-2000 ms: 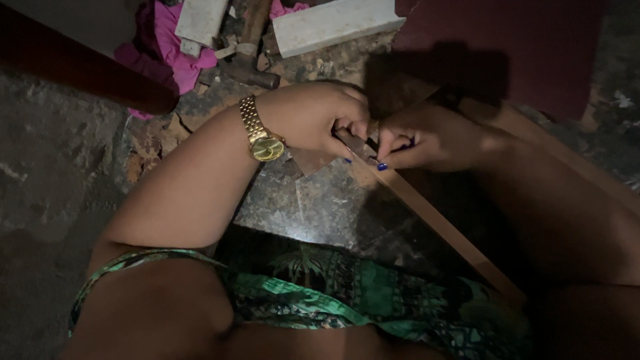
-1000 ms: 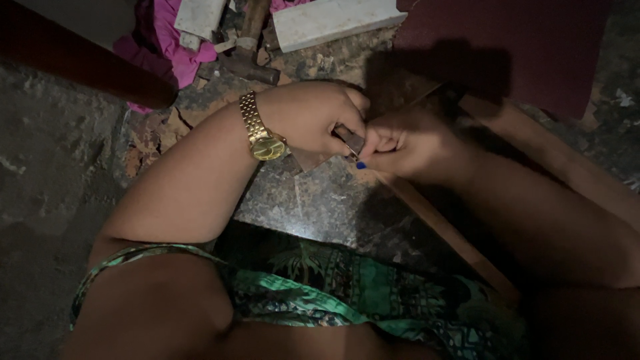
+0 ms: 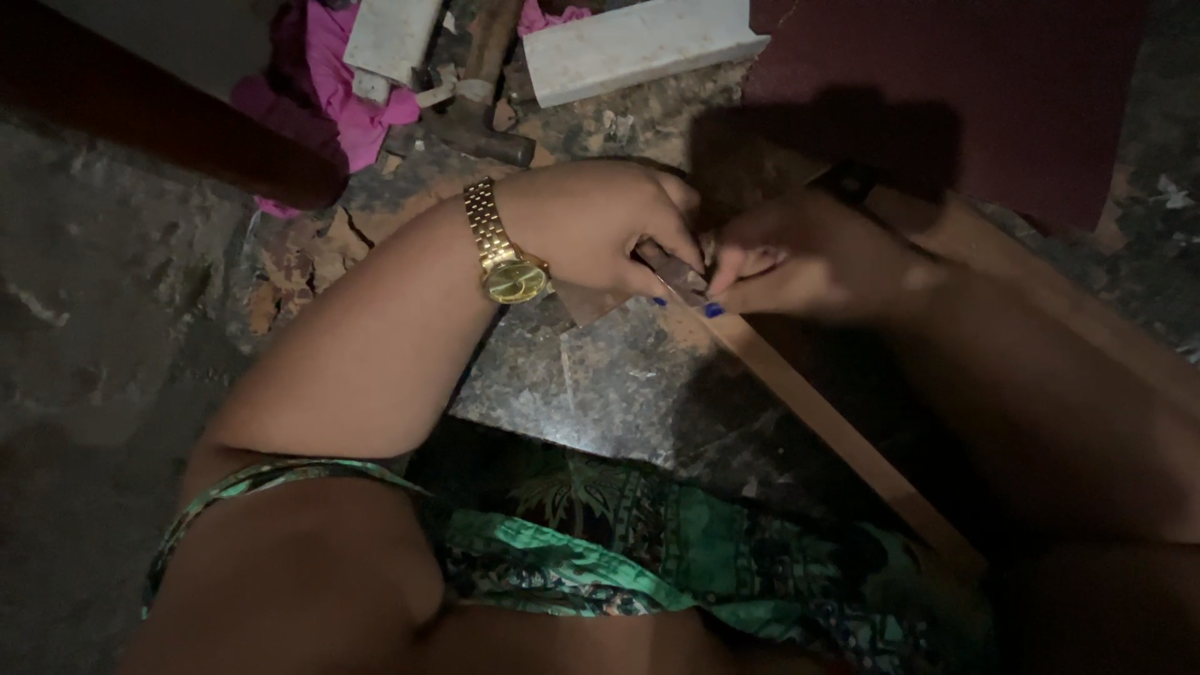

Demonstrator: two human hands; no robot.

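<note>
My left hand (image 3: 609, 225), with a gold wristwatch (image 3: 514, 279) on its wrist, grips a small dark flat piece (image 3: 677, 274) whose material I cannot tell. My right hand (image 3: 787, 262) meets it there, thumb and fingers pinched at the piece's right end. From just below the fingertips a long tan strip (image 3: 806, 394), perhaps leather, runs down to the lower right. A flat brown scrap (image 3: 586, 305) shows under my left hand. Shadow and my fingers hide part of what is held.
A hammer (image 3: 487, 141) lies beyond my left hand, near pink cloth (image 3: 352, 94) and white blocks (image 3: 647, 47). A dark red sheet (image 3: 1031, 112) lies at the upper right. Brown scraps (image 3: 328, 258) litter the stone slab (image 3: 562, 394). A dark rounded post (image 3: 187, 122) juts in from the left.
The fingers of my right hand have shifted about at the strip's upper end. My left hand has stayed nearly in place, its grip on the small piece slightly changed.
</note>
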